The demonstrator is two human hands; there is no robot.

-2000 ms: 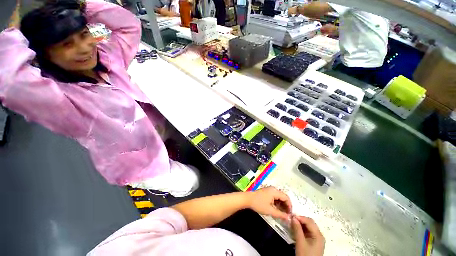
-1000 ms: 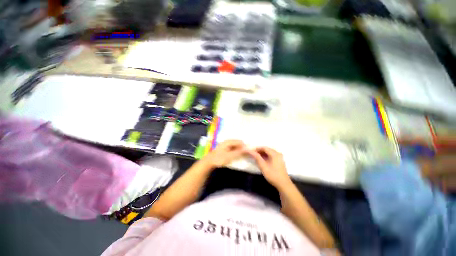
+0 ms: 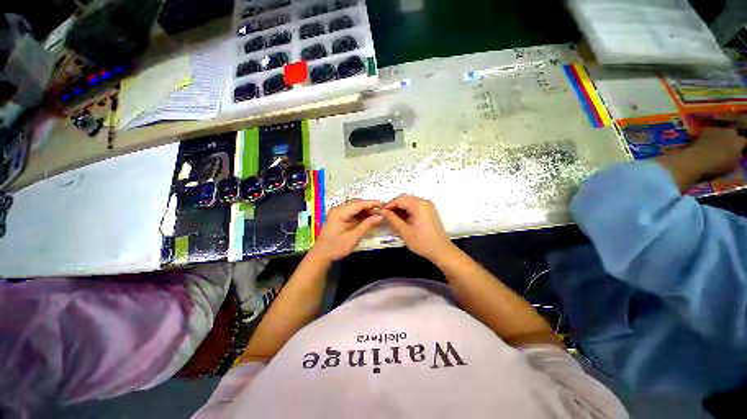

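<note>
My left hand (image 3: 350, 229) and my right hand (image 3: 416, 223) meet at the fingertips over the near edge of the speckled silver-white board (image 3: 524, 188). A very small piece (image 3: 379, 210) shows between the fingertips; it is too small to identify. A black oval part (image 3: 373, 134) lies flat in a clear bag or tray on the board, beyond my hands. Several dark watch heads (image 3: 252, 188) stand in a row across the black-and-green mat (image 3: 274, 221) to the left.
A white blister tray (image 3: 370, 49) of dark watches with a red square marker (image 3: 295, 74) is at the back. Paper sheets (image 3: 176, 86) lie beside it. A neighbour's blue sleeve (image 3: 647, 221) is at right, a pink sleeve (image 3: 115, 327) at left. A white stack (image 3: 647, 33) is at back right.
The view has turned right and down onto the board. My hands stay together at the fingertips. The person on the left is now seen only as a pink sleeve and body; the right neighbour has come into view.
</note>
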